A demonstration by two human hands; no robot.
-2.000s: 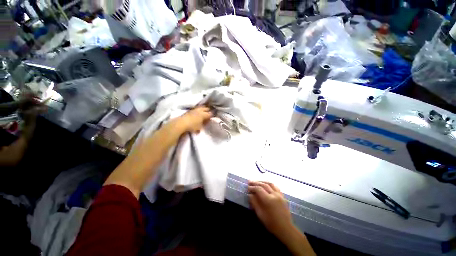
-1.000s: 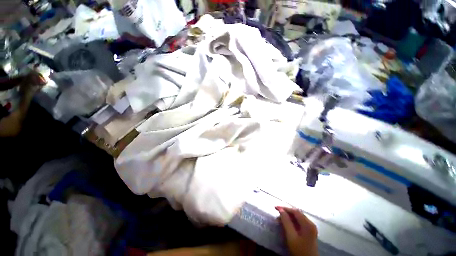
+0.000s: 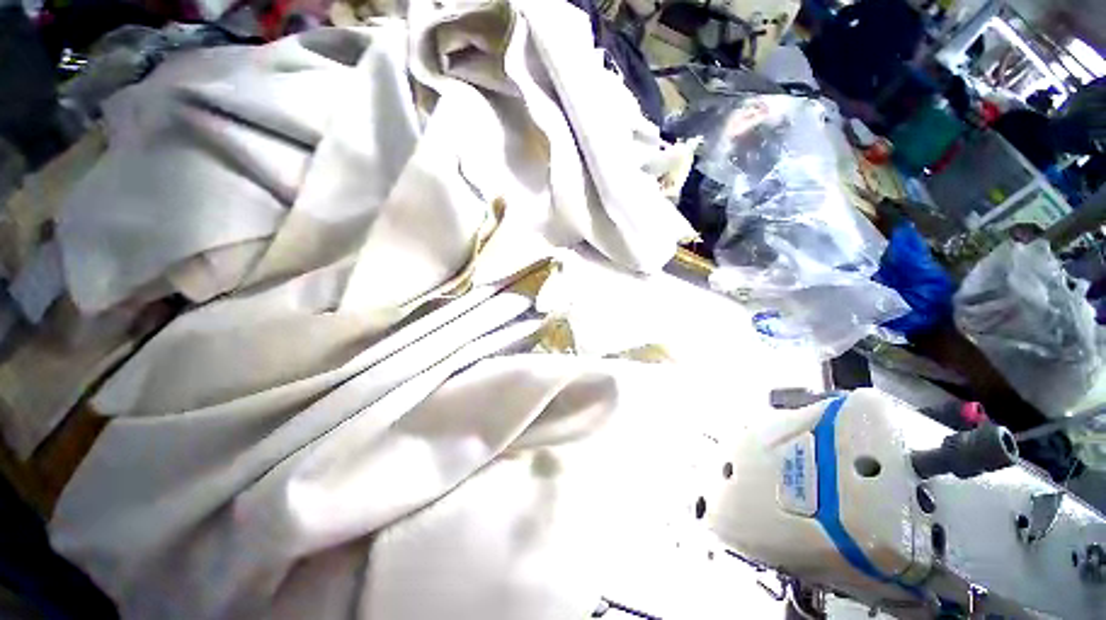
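A large heap of off-white garment fabric [image 3: 364,400] fills the left and middle of the view, in long soft folds. Tan-yellow bits show between its layers. The white sewing machine head [image 3: 873,484] with a blue stripe stands at the lower right. The cloth lies left of it on the bright machine bed [image 3: 655,460], where glare hides the cloth's edge. The needle area is mostly cut off by the bottom edge. Neither of my hands is in the picture.
Clear plastic bags [image 3: 788,194] lie behind the machine, with a blue bag [image 3: 904,279] beside them. Another clear bag [image 3: 1031,321] is at the right. Cardboard-like pieces [image 3: 55,363] lie at the left edge. Clutter and another machine stand at the back.
The view has moved closer to the heap and machine head. My right hand and left forearm have left the picture. The snips and bed front are out of view.
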